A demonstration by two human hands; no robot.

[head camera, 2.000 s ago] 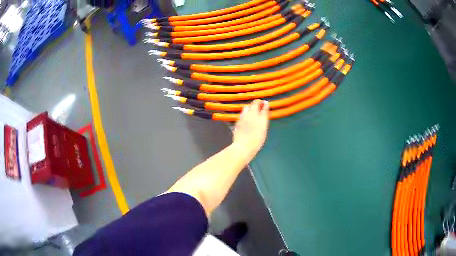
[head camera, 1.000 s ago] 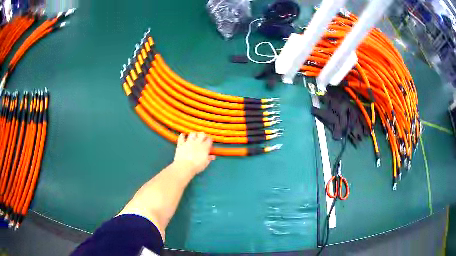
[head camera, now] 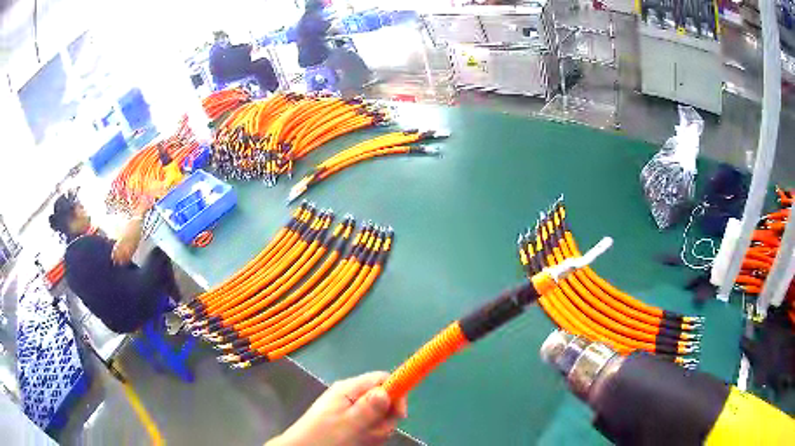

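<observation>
My left hand is closed around one orange cable assembly at the lower middle. The cable is raised over the table and points up to the right, with a black sleeve and a pale, blurred tip. The heat gun, with a silver nozzle, black front and yellow rear, is at the lower right. Its nozzle is near the sleeve but apart from it. My right hand is not visible. A curved row of cable assemblies lies behind the held cable and nozzle.
A fanned cable group lies at the left table edge. A larger cable pile, two loose cables and a blue bin are farther back. A seated person is at left. A clear bag and a pale upright are at right.
My left hand has left the centre-right row and now holds a raised cable. The heat gun has come into view. The view has tilted up to show more of the room.
</observation>
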